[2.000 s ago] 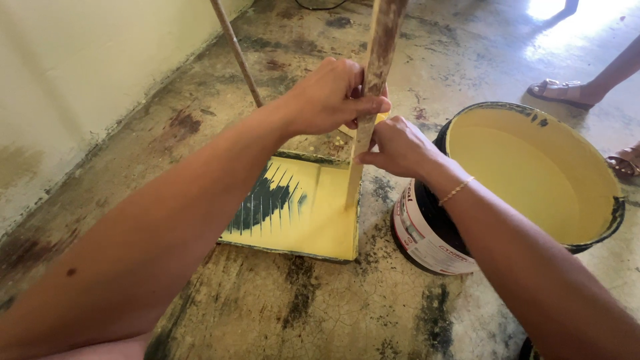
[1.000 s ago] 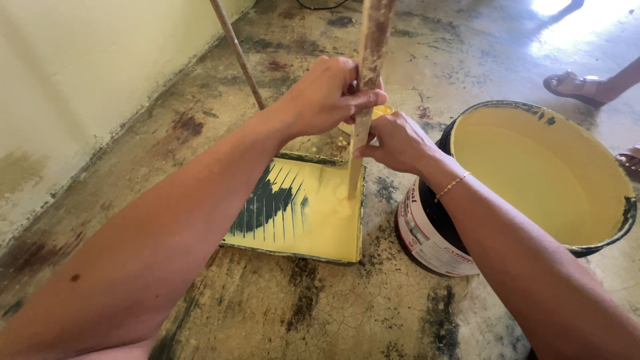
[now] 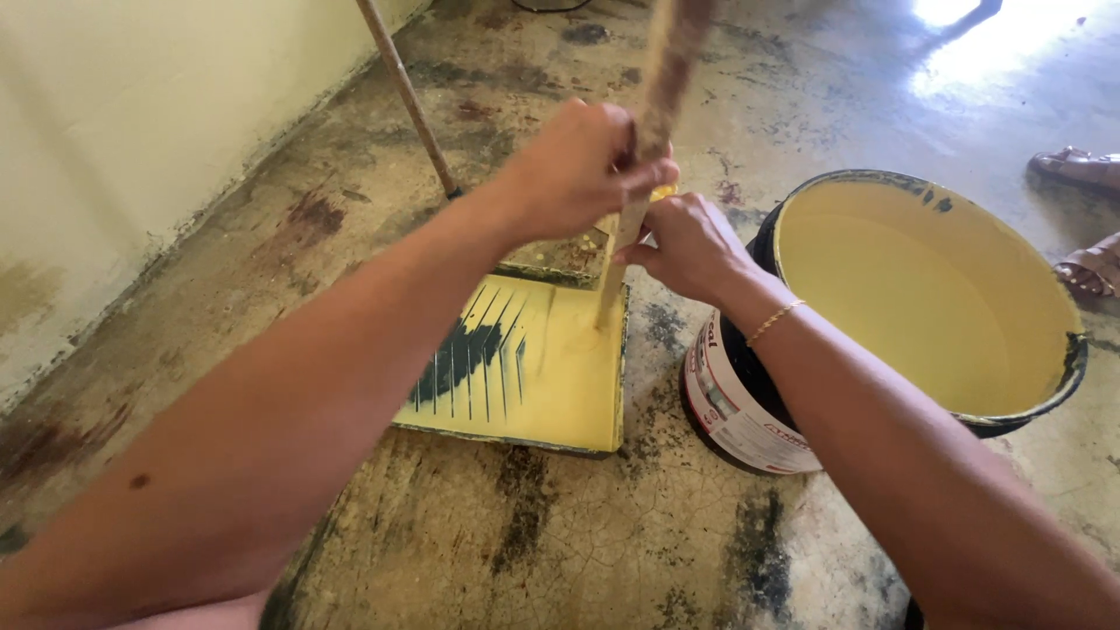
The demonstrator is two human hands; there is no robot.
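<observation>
My left hand (image 3: 586, 166) grips a paint-stained wooden stick (image 3: 661, 105), blurred toward its top. Just below and to the right, my right hand (image 3: 687, 241) has its fingers closed on the same stick. The stick's lower end stands in yellow paint at the right side of a black paint tray (image 3: 507, 433). Ridges and a dark patch show through the paint on the tray's left part, which my left forearm partly hides. A bit of something yellow (image 3: 665, 191) shows between my hands; what it is cannot be told.
A large round tub of yellow paint (image 3: 892, 289) stands at the right, beside a bucket with a printed label (image 3: 735, 402). Behind the tray, a wooden pole (image 3: 407, 96) slants up from the stained floor. The wall is at the left. Another person's sandaled feet (image 3: 1081, 166) are at the right edge.
The stick's lower end has shifted within the paint in the tray, and its top leans more to the right. Both hands stay on it. The other person's farther foot has moved right.
</observation>
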